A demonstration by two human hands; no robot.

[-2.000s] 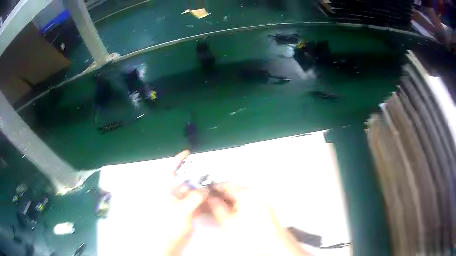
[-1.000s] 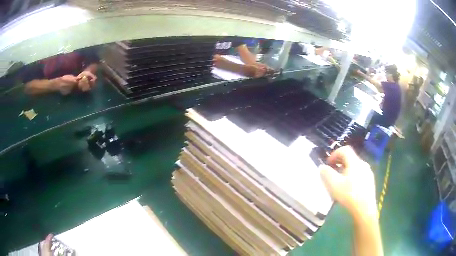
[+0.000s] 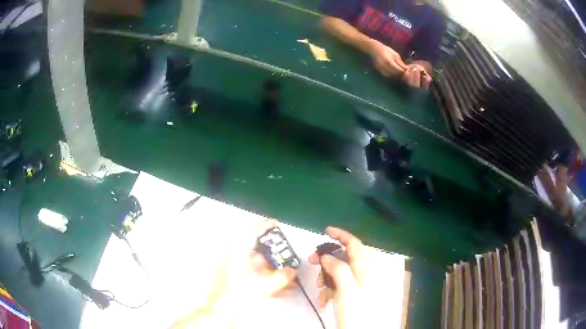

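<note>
My left hand holds a black adapter housing over the white work sheet. Its open side faces up and shows a circuit board with pale and yellow parts. A thin black cord runs from its lower end toward the near edge. My right hand is just right of it and holds a small black part, perhaps a housing cover, between thumb and fingers. The two pieces are apart. Both hands are overexposed.
Board-and-cord units, a small white block and black cords lie left. A pale post stands behind them. Stacked trays stand right. Dark units lie on the green belt. A person's hands show across it.
The view has swung back left from the stacked trays. My right hand has come from the tray stack to the work sheet with a black part. The board in my left hand now shows clearly.
</note>
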